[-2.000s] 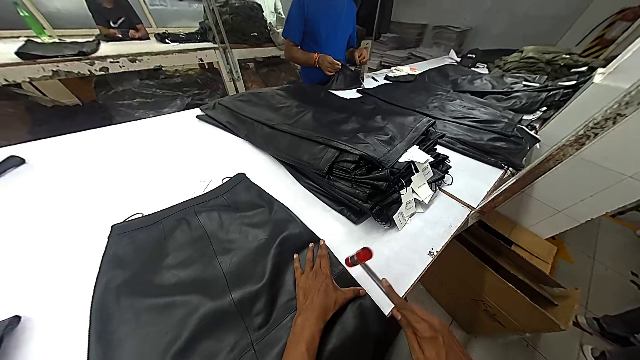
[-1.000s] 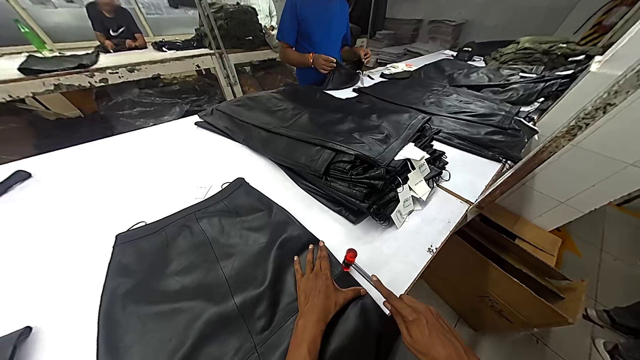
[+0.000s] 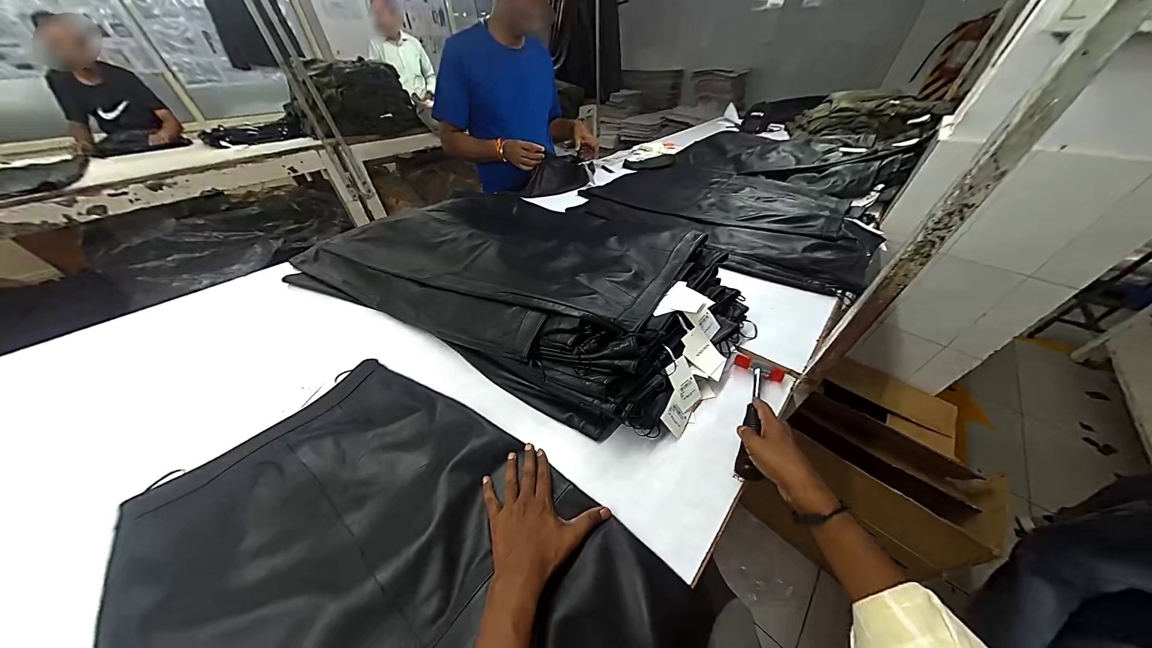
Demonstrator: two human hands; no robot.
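Note:
A black leather skirt [image 3: 270, 504] lies spread on the white tabletop [image 3: 207, 360], its waistband towards the upper left. My left hand [image 3: 531, 531] rests on the skirt near its right edge, palm down with fingers spread, holding nothing. My right hand [image 3: 776, 450] grips the dark handle of a small mallet [image 3: 759, 369] with red faces, over the table's right edge. The mallet's head is beside the white hang tags [image 3: 688, 382] of a stack of black leather garments [image 3: 504, 279]. Whether the mallet touches the table I cannot tell.
A person in a blue shirt [image 3: 499, 90] handles black material beyond the stack. More black garments [image 3: 747, 198] lie at the back right. Cardboard boxes [image 3: 900, 486] stand below the table's right edge, near a pillar [image 3: 1017, 198]. Other people are at the back left.
My right hand has moved away from the skirt's edge, up and to the right, with the mallet in it. My left hand has stayed on the skirt.

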